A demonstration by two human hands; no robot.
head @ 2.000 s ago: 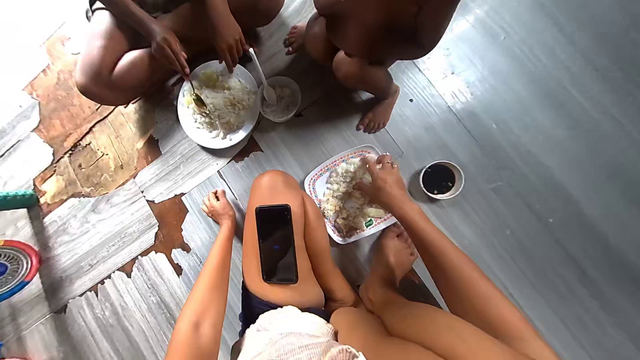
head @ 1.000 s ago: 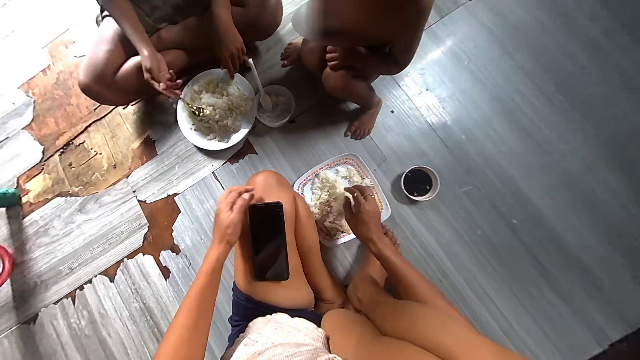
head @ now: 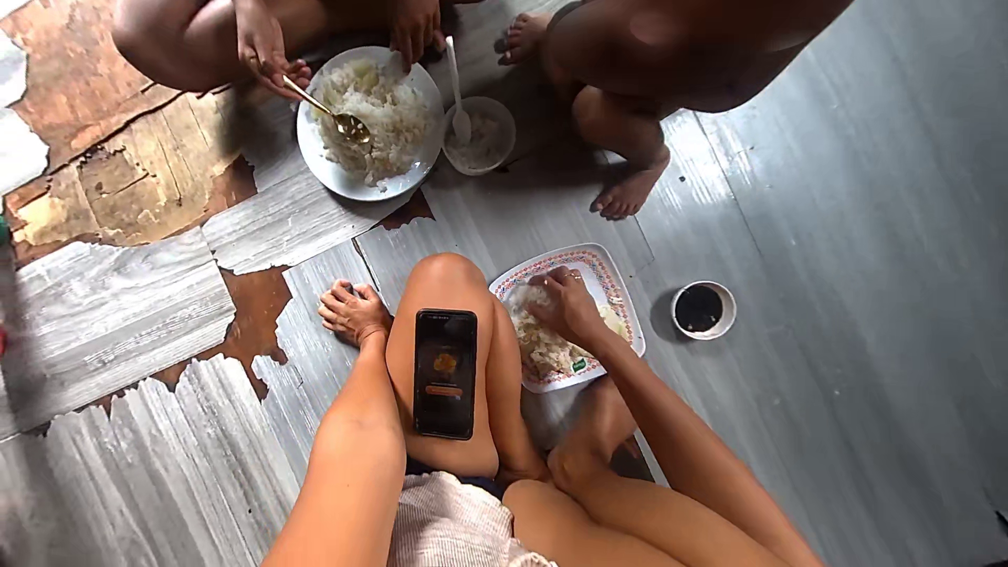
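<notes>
My right hand (head: 565,305) is in the cooked rice (head: 543,346) on a square white plate with a patterned rim (head: 622,291). Its fingers are bent over some rice, and their tips are partly hidden. My left hand (head: 354,311) rests on the floor beside my bent knee, fingers apart, with nothing in it. On my thigh lies a black smartphone (head: 446,374) with its screen dimly lit. Right of the plate stands a small white bowl of dark liquid (head: 701,309).
Across from me, a person's hand (head: 264,47) holds a golden spoon (head: 350,126) over a round plate of rice (head: 315,161). Beside it stands a clear bowl (head: 504,150) with a white spoon (head: 461,118). Another person's foot (head: 630,193) is near. The floor covering (head: 118,307) is torn at left.
My left hand has gone from beside the phone at my knee down to the floor. The phone screen, dark before, now shows a dim picture. My right hand remains at the plate.
</notes>
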